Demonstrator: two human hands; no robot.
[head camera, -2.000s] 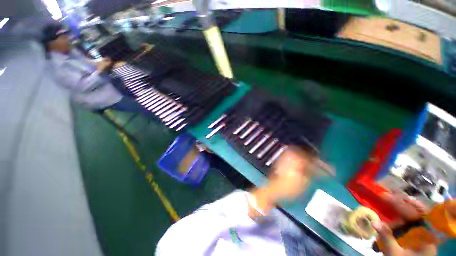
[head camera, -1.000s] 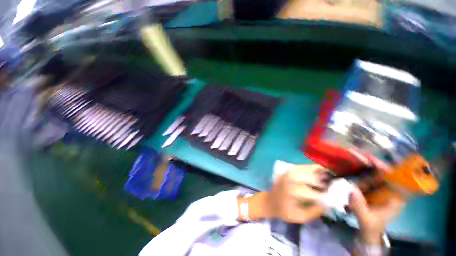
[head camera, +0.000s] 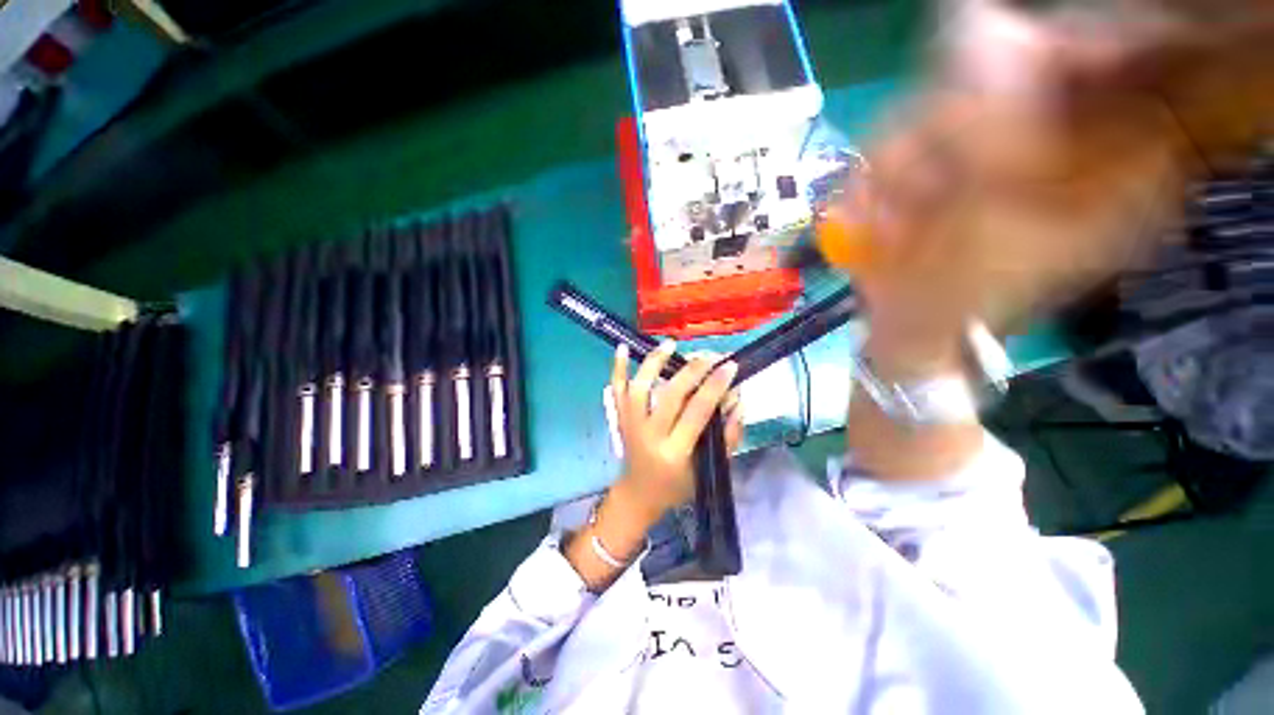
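A black tripod assembly (head camera: 715, 496) lies with its three legs spread in a Y in front of me. My left hand (head camera: 664, 426) has its fingers over the hub where the legs meet and holds it there, hiding the joint. My right hand (head camera: 978, 238) is raised on the right, large and blurred. It holds the electric screwdriver (head camera: 845, 242), of which only a little orange shows; the tip cannot be made out. A white fixture plate (head camera: 785, 398) shows beside the hub. No brass-coloured ring is visible.
The screw feeder (head camera: 727, 182) stands on its red base (head camera: 720, 305) just beyond the tripod. A foam tray (head camera: 405, 486) of black units with silver tubes lies left. More units lie far left. A blue basket (head camera: 301, 643) is below the bench edge.
The view has swung right. My left hand, blurred near the fixture before, now rests on the spread tripod's hub. My right hand, low beside the fixture with the screwdriver, is now raised close to the camera.
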